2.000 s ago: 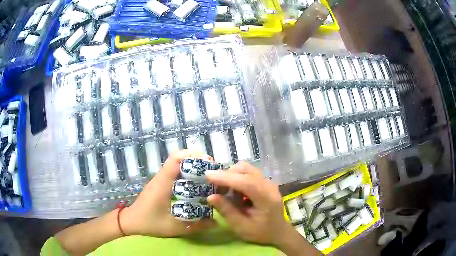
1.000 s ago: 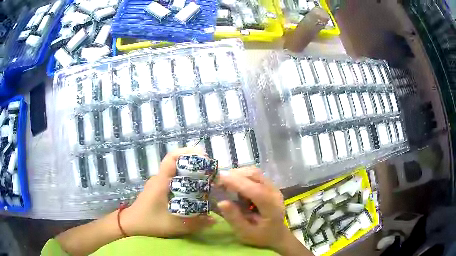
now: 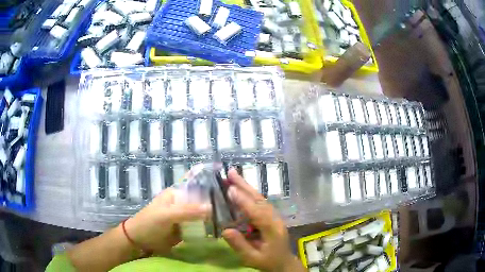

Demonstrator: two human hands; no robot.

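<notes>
My left hand (image 3: 159, 220) is at the lower middle and holds a blurred group of electronic units (image 3: 212, 204). Their dark sides now show and the exact count cannot be told. My right hand (image 3: 260, 226) is against the right side of the units, its fingers and thumb apart around their edge. A dark thin shape and a red spot show at its fingers; whether it is a tool is unclear. Behind the hands lies a clear blister tray (image 3: 85, 159) with three rows of white units. The hands cover part of its front row.
A second filled clear tray (image 3: 314, 180) lies to the right. Yellow bins (image 3: 392, 241) hold loose units at lower right and back. Blue bins (image 3: 32, 154) stand left and back left, with a blue slatted tray (image 3: 175, 26) behind. A black phone (image 3: 55, 106) and brown cylinder (image 3: 348, 64) also show.
The units have turned from their circuit ends facing up to their dark sides showing, blurred. My right hand has come against them. The view has shifted, so the trays appear lower.
</notes>
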